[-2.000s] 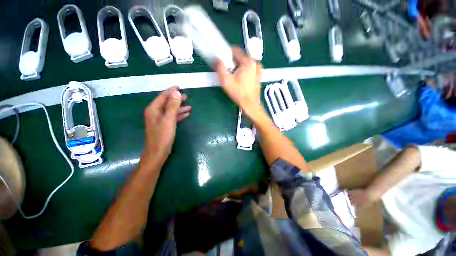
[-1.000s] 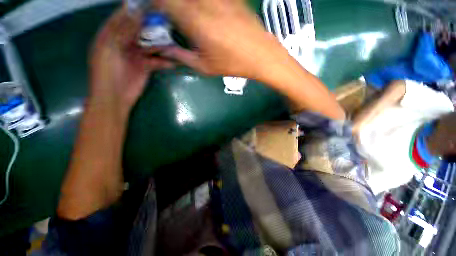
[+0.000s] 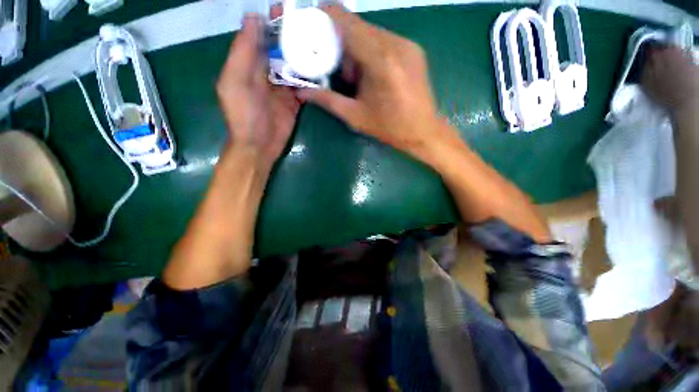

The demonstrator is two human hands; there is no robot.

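My left hand (image 3: 257, 96) and my right hand (image 3: 387, 84) hold a white loop-shaped unit (image 3: 310, 44) between them at the top centre. Its round white disc faces up, and a bit of blue shows at its left side. The top of the unit is cut off by the picture's edge. An open loop housing (image 3: 136, 115) with a blue strip at its wide end lies on the green bench (image 3: 360, 168) to the left of my left hand.
Several white loop parts (image 3: 529, 92) stand together at the right. A fan base (image 3: 34, 191) and a white cord (image 3: 126, 195) are at the left. A person's hand (image 3: 671, 73) is at a white part far right, above white sheets (image 3: 636, 199) and a carton (image 3: 571, 210).
My hands have come together around the white unit and now hold it at the top centre. The white loop part that lay below my right wrist is no longer in view.
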